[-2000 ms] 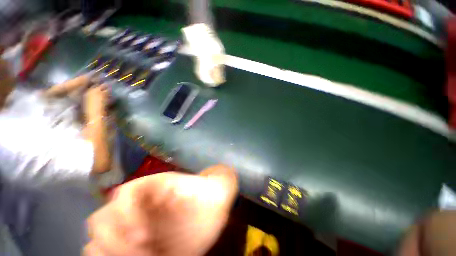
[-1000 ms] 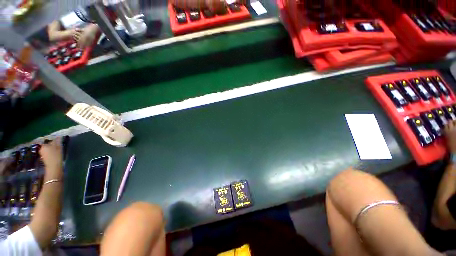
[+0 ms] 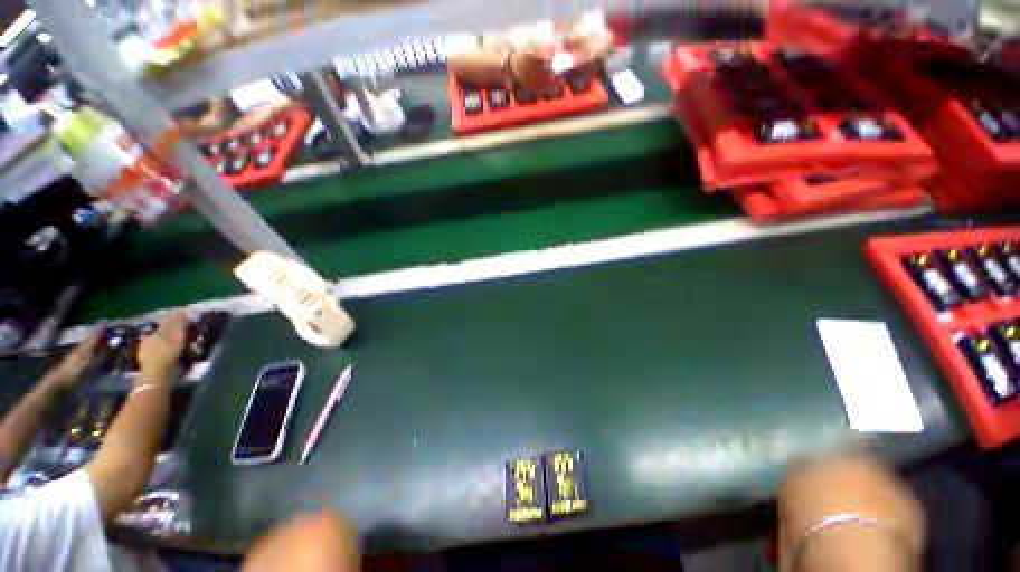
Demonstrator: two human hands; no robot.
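Two small black rectangles with gold print, perhaps battery packs (image 3: 545,487), lie side by side near the bench's front edge. My left hand (image 3: 302,544) is a blurred, rounded patch of skin at the bottom edge, left of them and apart from them. My right hand (image 3: 847,492) is at the bottom right, blurred and bent, with a bracelet at the wrist. The fingers of both hands are hidden, so I cannot tell whether they hold anything.
A smartphone (image 3: 268,412) and a pink pen (image 3: 327,413) lie at left, below a cream fan-like thing (image 3: 296,297) on a post. A white sheet (image 3: 870,375) lies at right beside a filled red tray (image 3: 937,346). Red trays (image 3: 828,168) are stacked behind. Neighbours' hands work at left and across.
The view has swung and steadied, so the bench things sit lower and further right than a second ago. My hands show less at the bottom edge. The two black rectangles still lie together.
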